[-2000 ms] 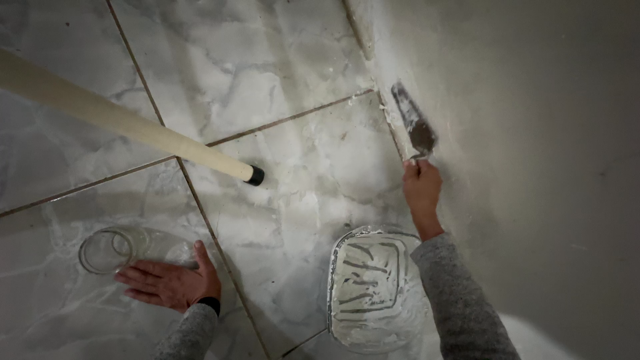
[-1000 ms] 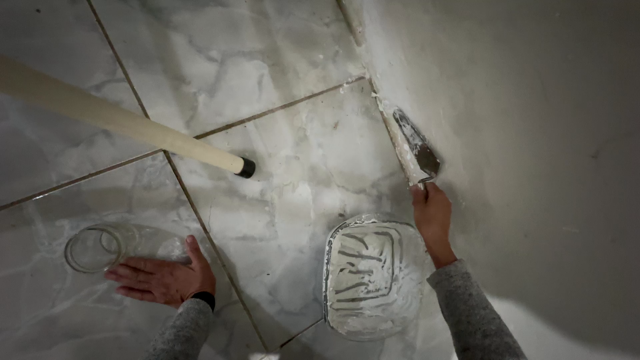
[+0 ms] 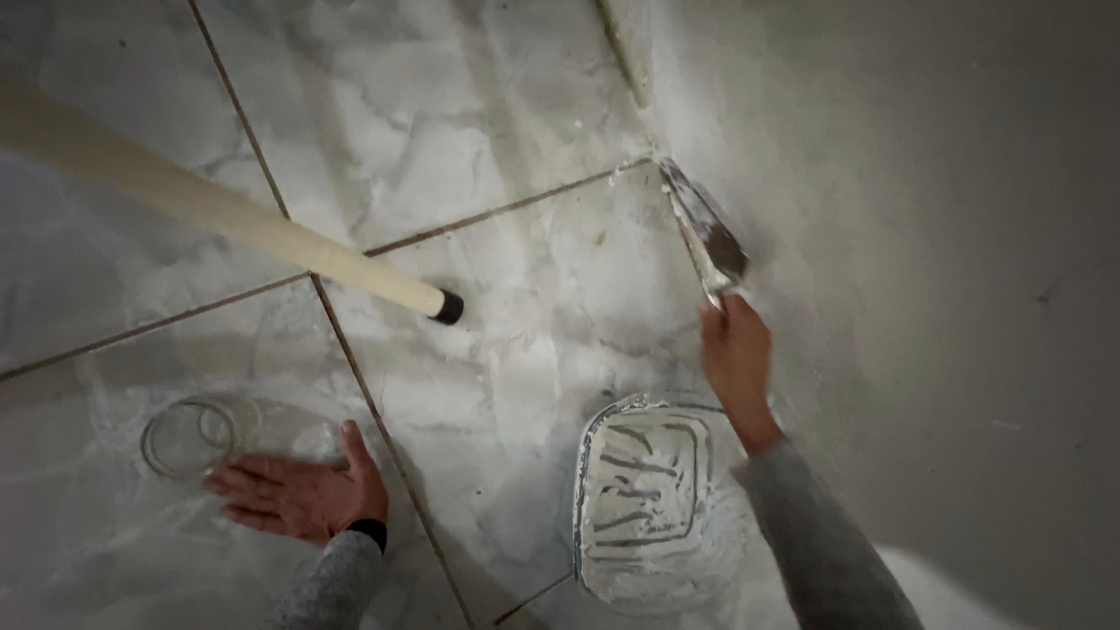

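My right hand (image 3: 738, 354) grips a small pointed trowel (image 3: 707, 223) by its handle end. The trowel's blade, smeared with white paste, lies along the joint where the tiled floor meets the wall, its tip by a tile corner. White paste (image 3: 691, 236) shows beside the blade. My left hand (image 3: 302, 497) holds nothing; its palm faces up and its fingers are spread, close to a clear glass jar (image 3: 157, 446). Below my right hand, a shallow container (image 3: 582, 490) coated with white paste rests on the floor, partly behind my right forearm.
A cream-coloured pole (image 3: 350, 267) with a black end cap slants in from the upper left over the floor tiles (image 3: 490, 157). Brown grout lines cross between the marbled tiles. The grey wall (image 3: 945, 262) rises along the right side.
The trowel blade now lies with its tip nearer the tile corner; one second ago it was farther down the wall joint. My left hand has stayed beside the glass jar.
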